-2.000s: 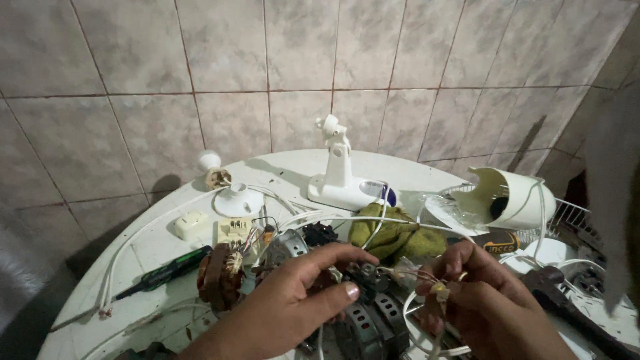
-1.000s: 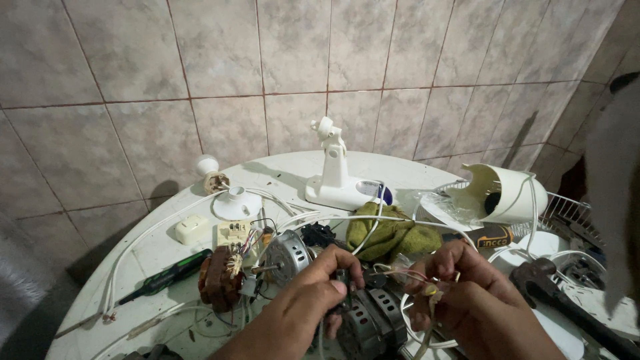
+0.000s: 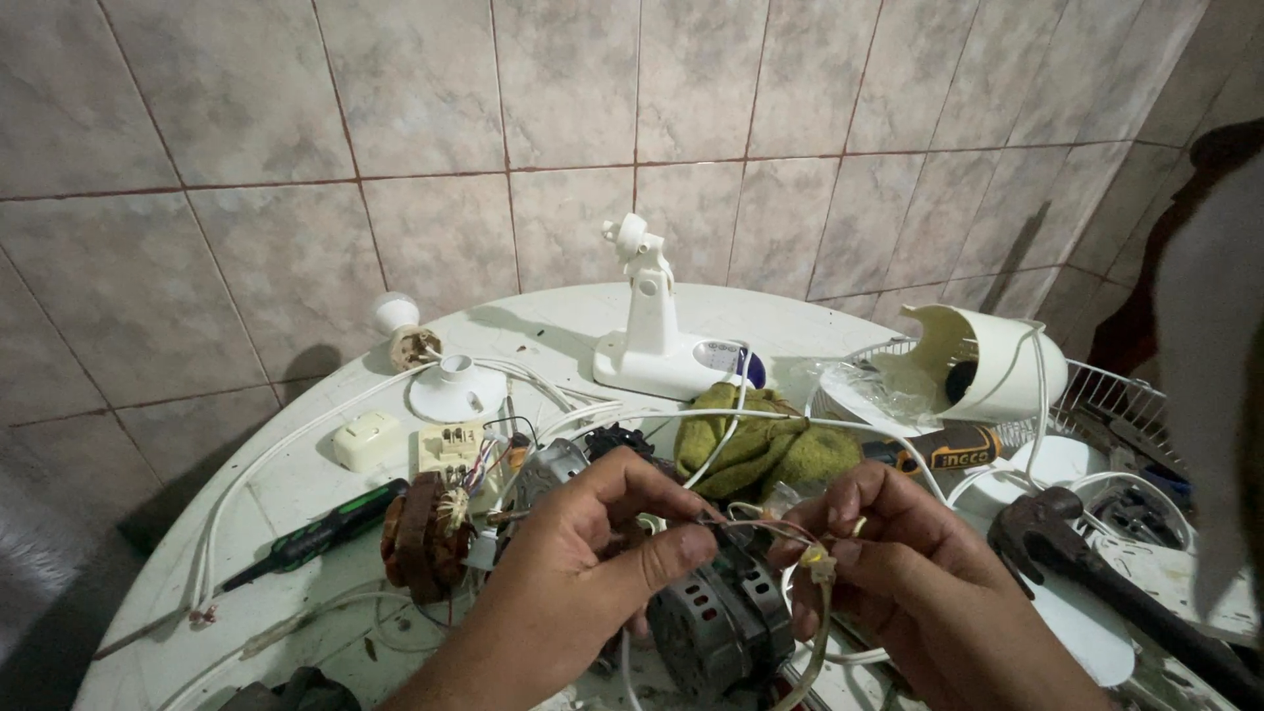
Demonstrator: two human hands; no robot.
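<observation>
Thin wires (image 3: 765,525) run between my two hands above a dark electric motor (image 3: 716,617). My left hand (image 3: 602,563) pinches their left ends between thumb and forefinger. My right hand (image 3: 913,573) grips the other ends beside a yellowish joint (image 3: 818,561), from which a pale sleeved cable hangs down. A silvery motor housing (image 3: 548,474) lies behind my left hand, partly hidden by it. To its left is a copper-wound coil (image 3: 430,538) with a brown core. A green cloth (image 3: 765,439) lies bunched behind my hands.
A white fan stand (image 3: 650,326) rises at the back. On the left lie a green and black screwdriver (image 3: 316,533), a lamp holder (image 3: 457,388) and a light bulb (image 3: 396,313). A hammer (image 3: 1116,583), a cream plastic housing (image 3: 1007,370) and a wire basket (image 3: 1126,390) occupy the right.
My left hand has moved away from the motor parts toward my right hand and now holds wire ends. My right hand keeps its grip on the wires.
</observation>
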